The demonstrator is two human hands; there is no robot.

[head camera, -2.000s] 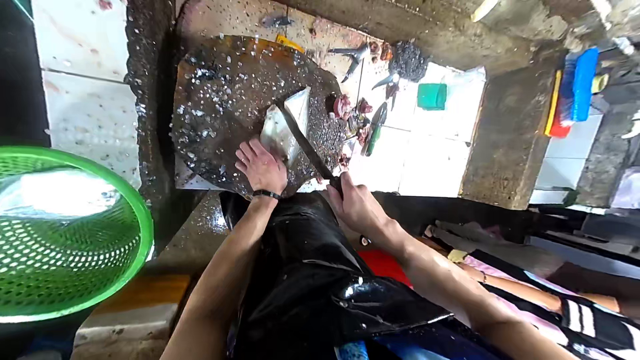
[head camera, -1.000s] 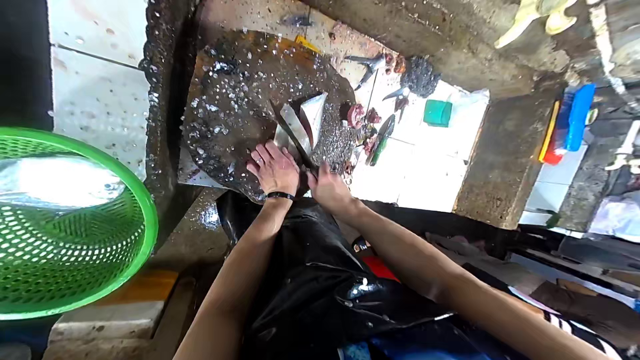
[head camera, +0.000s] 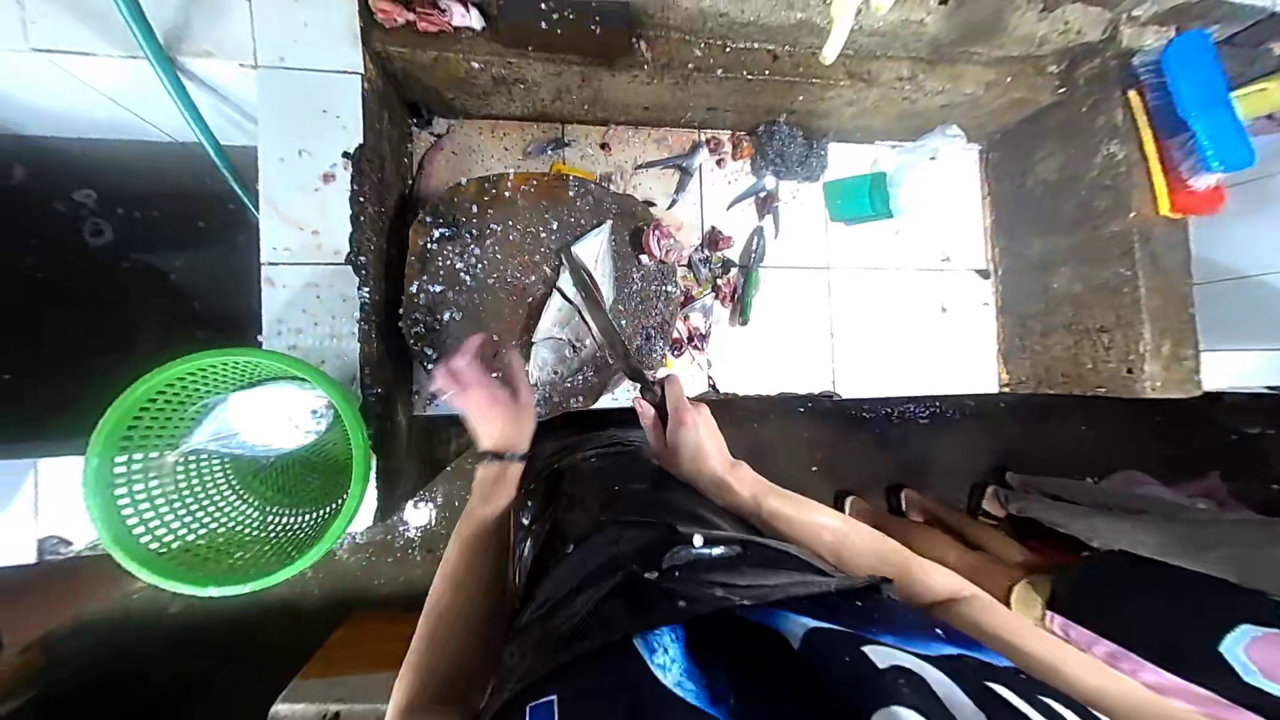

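A silvery fish [head camera: 560, 345] lies on a round, scale-covered chopping block [head camera: 480, 260], with a dark gap across its body. Over it slants a long-bladed knife [head camera: 603, 325], whose dark handle is in my right hand [head camera: 690, 435]. My left hand [head camera: 490, 395] is raised at the block's near left edge, beside the fish's head, blurred, its fingers apart and nothing in it. Fish tails [head camera: 685, 170] and red offal [head camera: 662, 243] lie right of and beyond the block. A green-handled knife [head camera: 748, 290] is among the scraps.
A green plastic basket [head camera: 355, 450] holding a clear bag stands at the left. A concrete ledge [head camera: 1060, 250] borders the tiled counter. A green block-shaped object [head camera: 858, 198] and a dark scouring mesh [head camera: 790, 152] are at the back. Brushes [head camera: 1200, 100] lie far right; people stand at lower right.
My left hand has come off the fish and moved left. The knife remains in my right hand. The dark gap across the fish shows plainly now. The view has shifted.
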